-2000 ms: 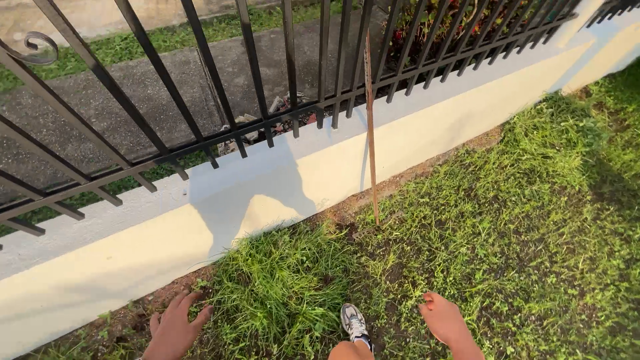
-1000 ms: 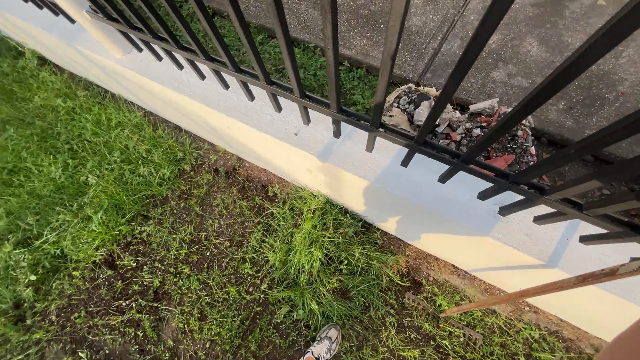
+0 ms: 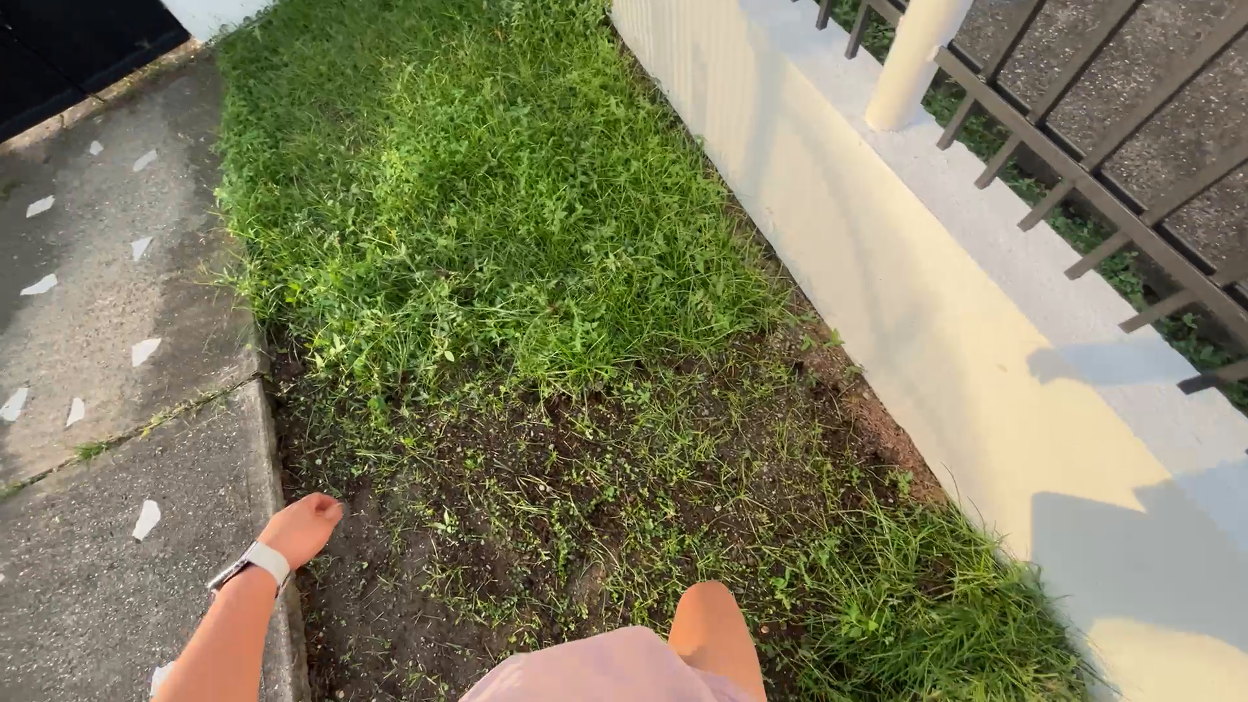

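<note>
My left hand [image 3: 302, 527], with a pale-banded watch [image 3: 261, 564] on its wrist, hangs over the seam between the concrete path and the soil. Its fingers are curled in and no object shows in them. My right hand is out of view. Ahead lies a thick patch of green grass [image 3: 517, 195]; nearer to me is dark soil [image 3: 546, 458] with sparse, short grass. A denser tuft of grass [image 3: 926, 604] grows at the lower right beside the wall. My knee and pink clothing show at the bottom.
A low cream wall [image 3: 829, 214] runs along the right, bearing a round post [image 3: 907, 68] and a dark metal fence [image 3: 1102, 185]. On the left is a concrete path [image 3: 146, 409] with pale stone chips set in it. A black gate or door [image 3: 78, 58] stands at the upper left.
The view has swung far round along the wall. The upright wooden stick and the rubble behind the fence have left view. My right hand, visible two seconds ago, is out of view.
</note>
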